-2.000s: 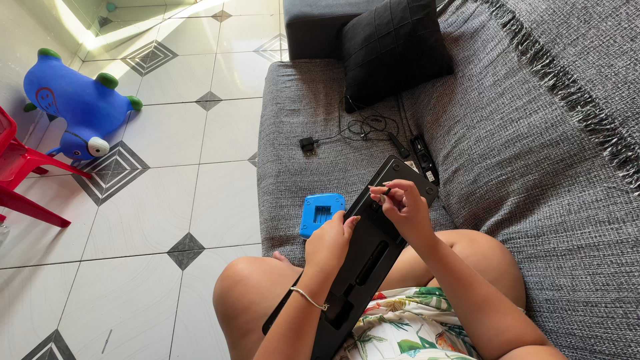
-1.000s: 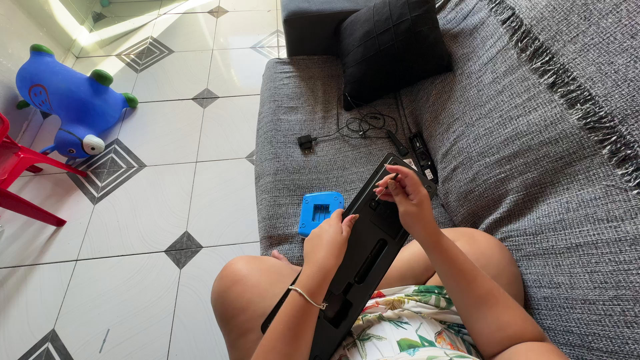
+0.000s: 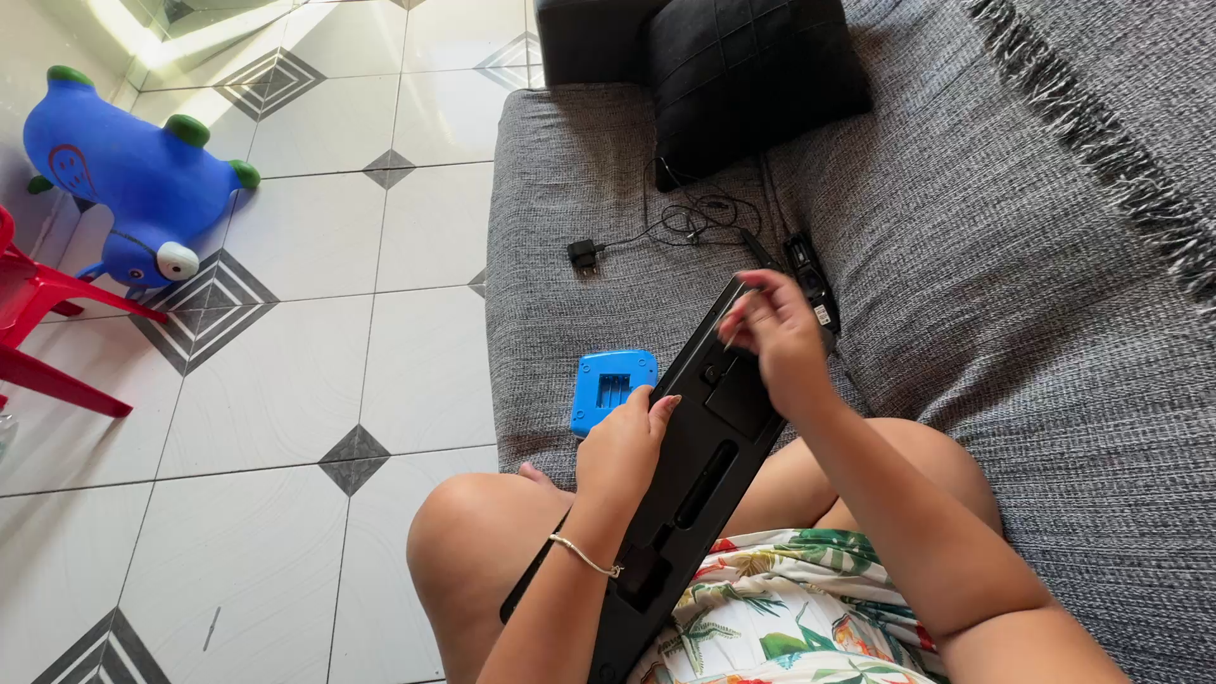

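A long black plastic device point(image 3: 679, 475), its underside with recesses facing up, lies slantwise across my lap. My left hand point(image 3: 622, 442) grips its left edge near the middle. Over its upper end is my right hand point(image 3: 774, 328), blurred, with a small thin item point(image 3: 730, 339) pinched between the fingers; its kind cannot be told. Just left of the device, a blue plastic case point(image 3: 614, 366) with an open battery compartment rests on the sofa. Beyond the upper end lies a black remote control point(image 3: 810, 275) with its battery compartment uncovered, partly hidden by my right hand.
A black power adapter point(image 3: 582, 254) with a tangled cable point(image 3: 698, 220) lies on the grey woven sofa cover point(image 3: 560, 152). Farther back is a black cushion point(image 3: 755, 76). On the tiled floor at left are a blue inflatable animal toy point(image 3: 142, 161) and a red plastic chair point(image 3: 57, 304).
My right hand has moved slightly away from the device's upper recess, toward its upper end. My left hand keeps its hold on the edge.
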